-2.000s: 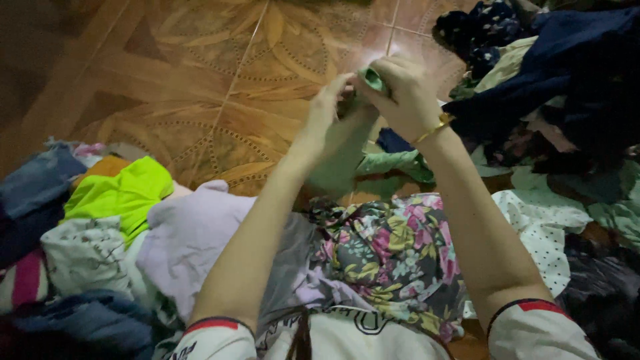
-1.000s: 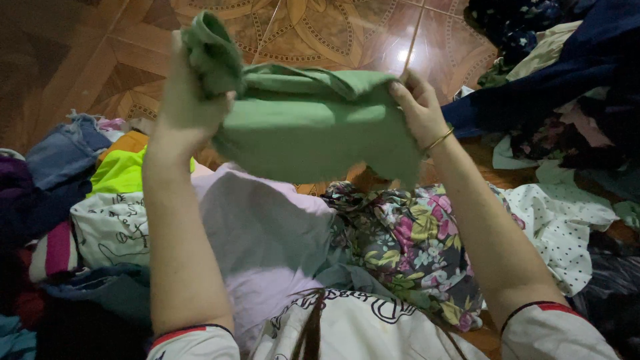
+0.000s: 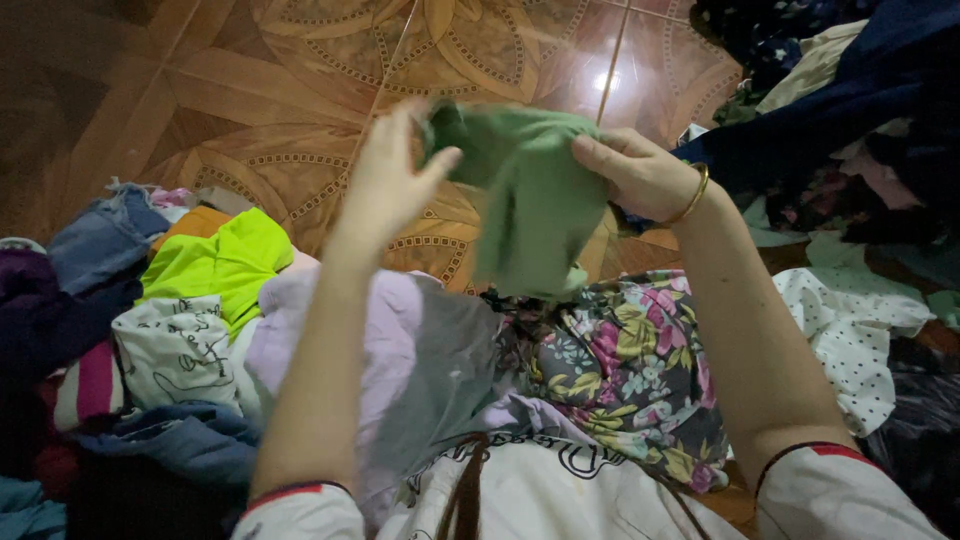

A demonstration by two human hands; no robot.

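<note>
A green cloth garment (image 3: 540, 195) hangs in the air above the tiled floor, blurred by motion. My right hand (image 3: 645, 169) grips its upper right corner between thumb and fingers and wears a gold-coloured bangle at the wrist. At the garment's upper left, where the cloth is bunched, my left hand (image 3: 394, 176) is spread with thumb and fingers apart; whether it touches the cloth is blurred. Below the green garment lies a dark floral cloth (image 3: 622, 367), beside a lavender garment (image 3: 390, 322) and a grey cloth (image 3: 442, 360).
On the left is a pile with a neon yellow-green garment (image 3: 217, 262), blue denim (image 3: 109, 236) and a white printed cloth (image 3: 180, 352). Dark blue clothes (image 3: 810, 142) are heaped at right, above a white dotted cloth (image 3: 844, 337) and black plastic (image 3: 915, 420). Patterned tiles (image 3: 300, 97) lie ahead.
The green garment, bunched between my hands at first, was stretched wide one second ago and now hangs mostly from my right hand. My left hand's fingers have spread.
</note>
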